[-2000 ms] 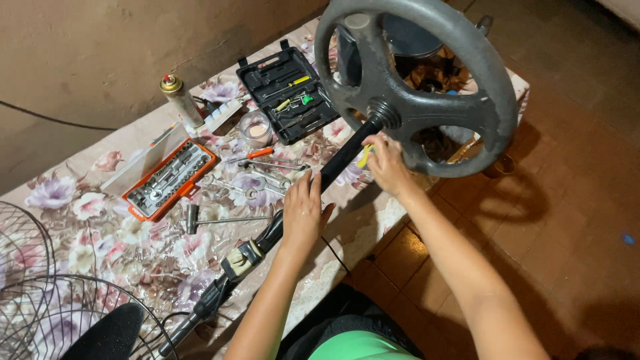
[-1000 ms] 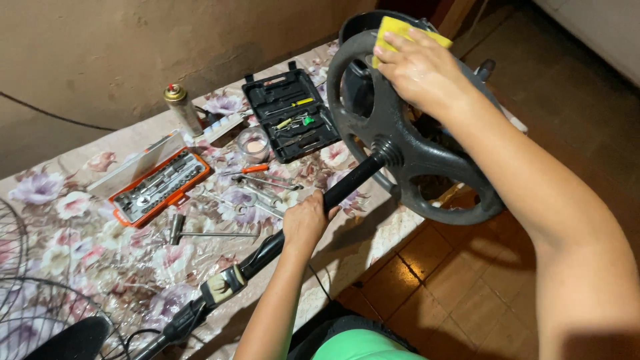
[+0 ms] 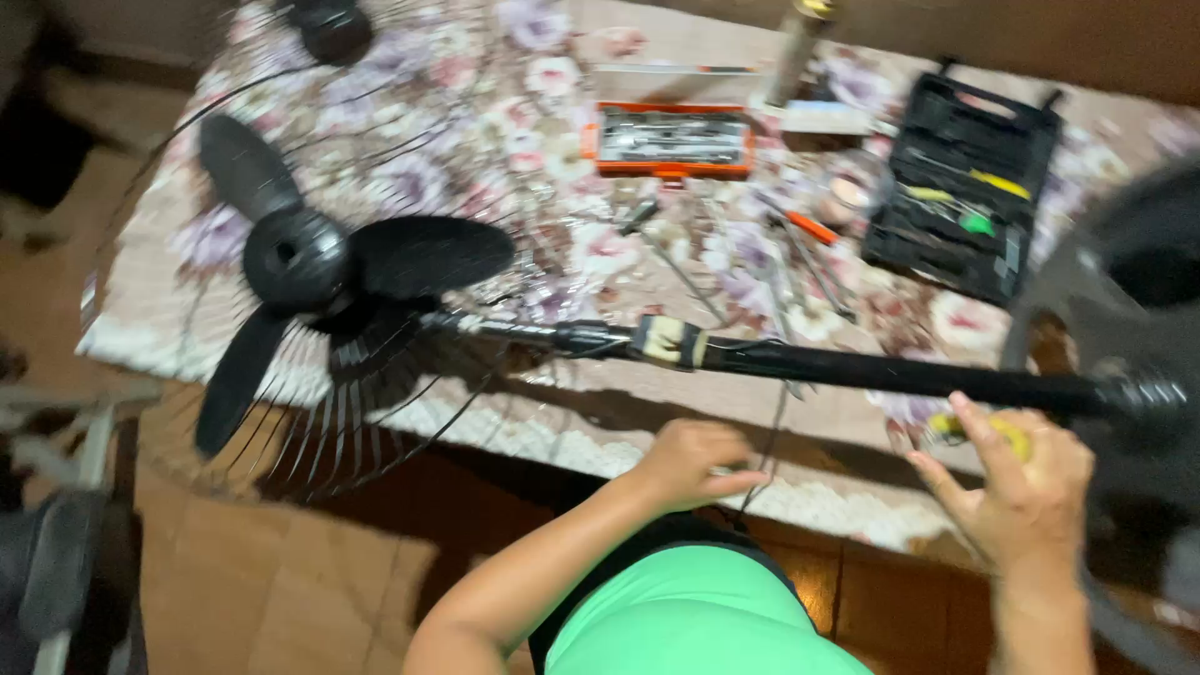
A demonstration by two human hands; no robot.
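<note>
A pedestal fan lies on its side along the table. Its black pole [image 3: 881, 367] runs to the round dark base [image 3: 1116, 272] at the right, and its three-bladed black propeller [image 3: 295, 258] is at the left, with wire guard ribs beneath. A cream and black control block [image 3: 671, 341] sits on the pole. My right hand [image 3: 1017, 478] holds a yellow sponge [image 3: 1008, 437] just below the pole, near the base. My left hand [image 3: 703, 464], fingers curled, hovers below the pole and control block, apart from them; whether it holds anything is unclear.
On the floral tablecloth [image 3: 412, 187] lie an orange socket set case [image 3: 673, 169], a T-handled tool [image 3: 680, 272], an orange-handled tool [image 3: 812, 227], a black tool case [image 3: 966, 187], a small round container [image 3: 848, 192] and a spray can [image 3: 797, 52]. A thin cable hangs over the table's edge.
The view has swung left, bringing in the propeller. My right hand has brought the sponge from the rim of the base down beside the pole. My left hand has let go of the pole.
</note>
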